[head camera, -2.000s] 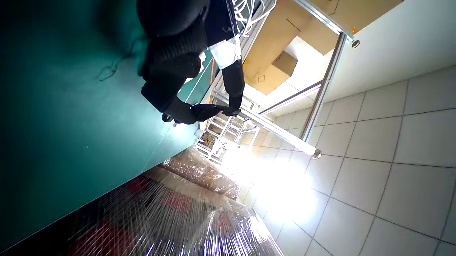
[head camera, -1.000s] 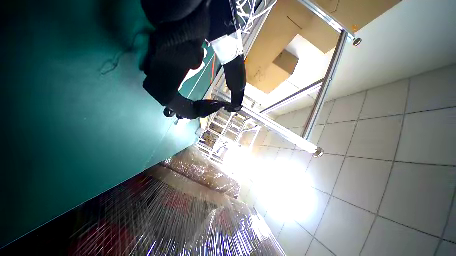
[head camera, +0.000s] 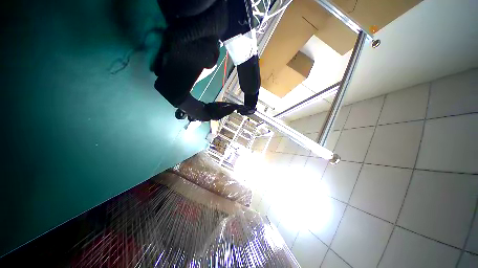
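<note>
A large black ribbed shape (head camera: 188, 57), a gloved hand or sleeve, enters from the top edge over the green surface (head camera: 63, 131). A second, narrower black shape (head camera: 250, 78) hangs beside it, with a white patch (head camera: 241, 48) above. Their dark tips meet or overlap near the middle. Which is my left hand and which my right, and what they hold, I cannot tell. A small dark ring-like end (head camera: 180, 113) shows below the larger shape. White cables (head camera: 260, 15) lie in a tangle at the top. A thin red cord (head camera: 225, 68) shows between the shapes.
The view is strongly tilted. Stretch-wrapped goods (head camera: 188, 225) border the green surface at the bottom. Brown cartons (head camera: 285, 47) and a silver metal frame (head camera: 343, 89) stand right of the dark shapes. A white rack (head camera: 230, 137), glaring light and ceiling panels lie beyond.
Both black shapes have shifted slightly right in the picture, and their meeting tips slightly up. The wrapped goods and cartons look nearly unchanged.
</note>
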